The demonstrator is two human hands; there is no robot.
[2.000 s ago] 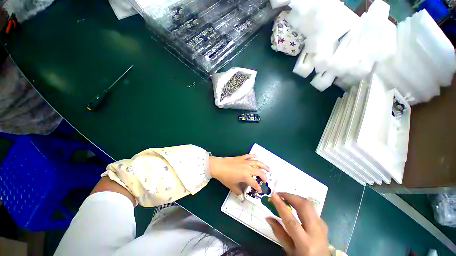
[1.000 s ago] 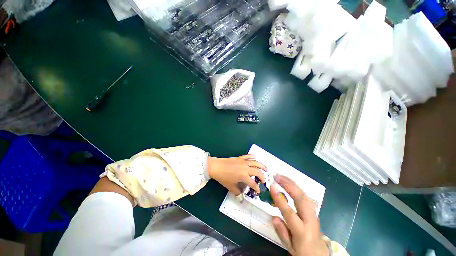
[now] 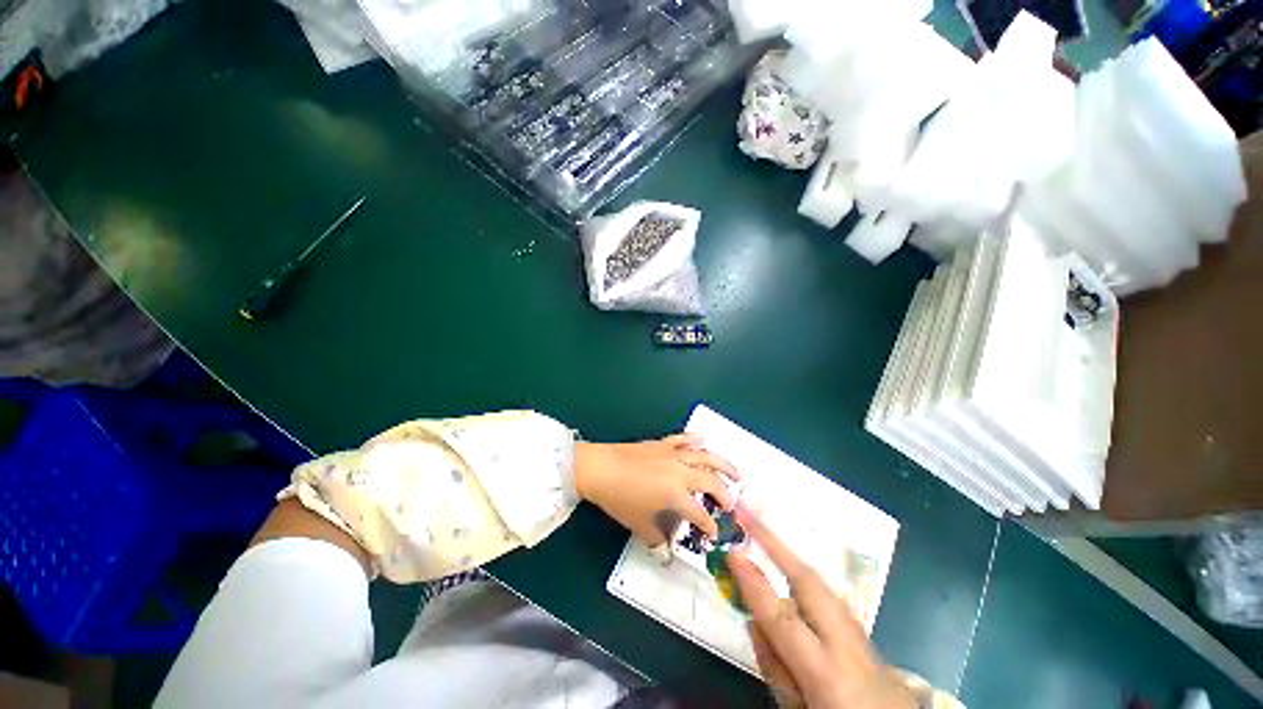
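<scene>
A white plastic housing panel (image 3: 817, 506) lies on the green tabletop in front of me, tilted to the right. My left hand (image 3: 662, 488) rests on its left part, fingertips on a dark module (image 3: 690, 537) at the cutout. My right hand (image 3: 810, 623) is over the panel with fingers around a screwdriver (image 3: 726, 579), whose green and yellow handle shows partly below the fingers. The screwdriver tip and any screw under it are hidden. A small circuit board (image 3: 683, 335) lies beyond the panel, just below an open bag of screws (image 3: 646, 258).
A second screwdriver (image 3: 298, 263) lies at left. A clear component tray (image 3: 568, 104) is at the far side, beside a star-patterned bundle (image 3: 781, 114). White foam pieces (image 3: 970, 125) and stacked white panels (image 3: 1004, 367) stand at right. A blue stool (image 3: 90, 506) is at lower left.
My right hand's fingers have shifted and straightened around the screwdriver, and more of its handle shows than a second ago. My left hand stays on the panel. The view has shifted slightly.
</scene>
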